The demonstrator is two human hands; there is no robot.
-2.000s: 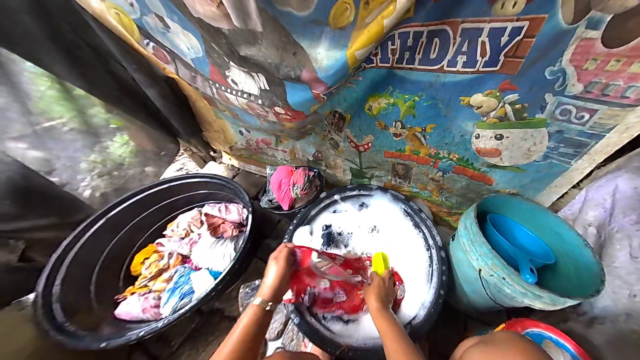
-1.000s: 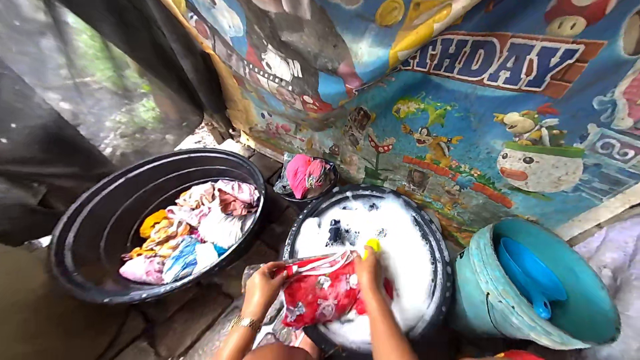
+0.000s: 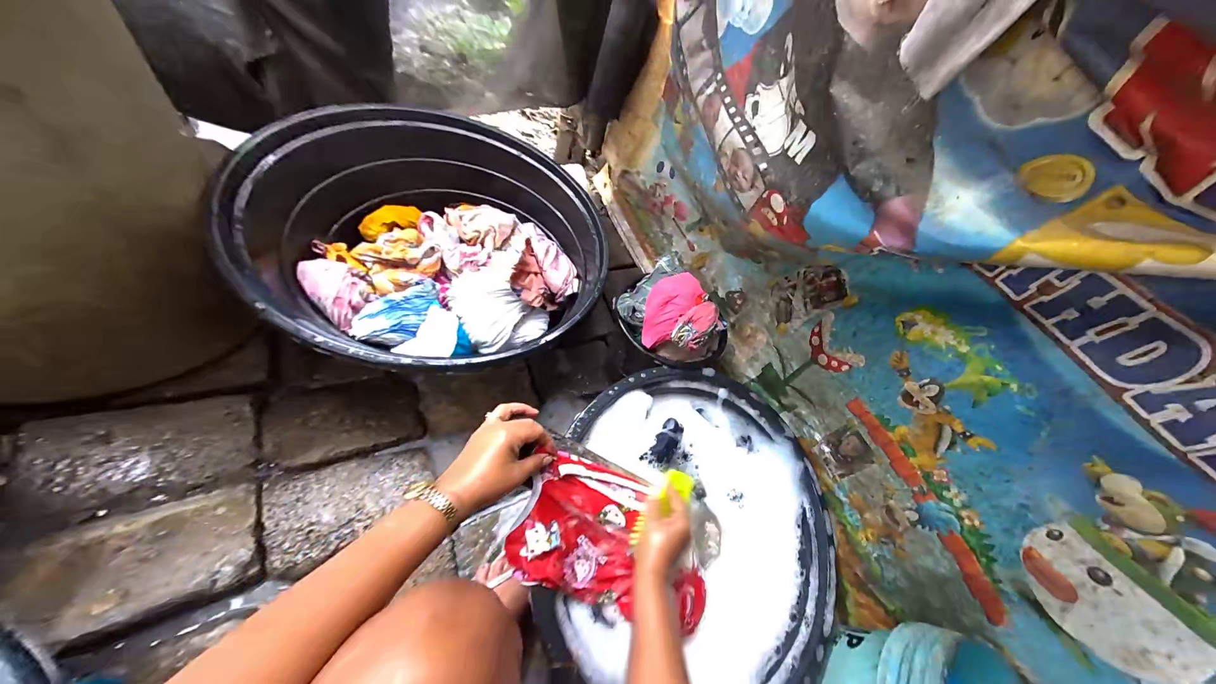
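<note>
A wet red printed garment (image 3: 570,532) with white trim is stretched over the near left part of a black basin (image 3: 819,532) of white suds (image 3: 750,570). My left hand (image 3: 499,456), with a metal band at the wrist, pinches the garment's upper left edge. In my right hand (image 3: 663,537) is a yellow scrub brush (image 3: 676,489), its bristles against the cloth. The garment's lower right end rests in the foam. Dark cloth (image 3: 667,439) pokes through the suds beyond my hands.
A large black tub (image 3: 285,328) holds wrung, mixed-colour clothes (image 3: 456,275) at the upper left. Between tub and basin sits a small bowl with pink cloth (image 3: 679,309). Wet stone paving (image 3: 142,465) lies at left, a printed tarpaulin (image 3: 855,380) at right, and a teal bucket (image 3: 936,655) at the lower right.
The view has swung to the left. The red garment, lower in the basin and bunched two seconds ago, is now spread out between my hands, with its white-trimmed edge up.
</note>
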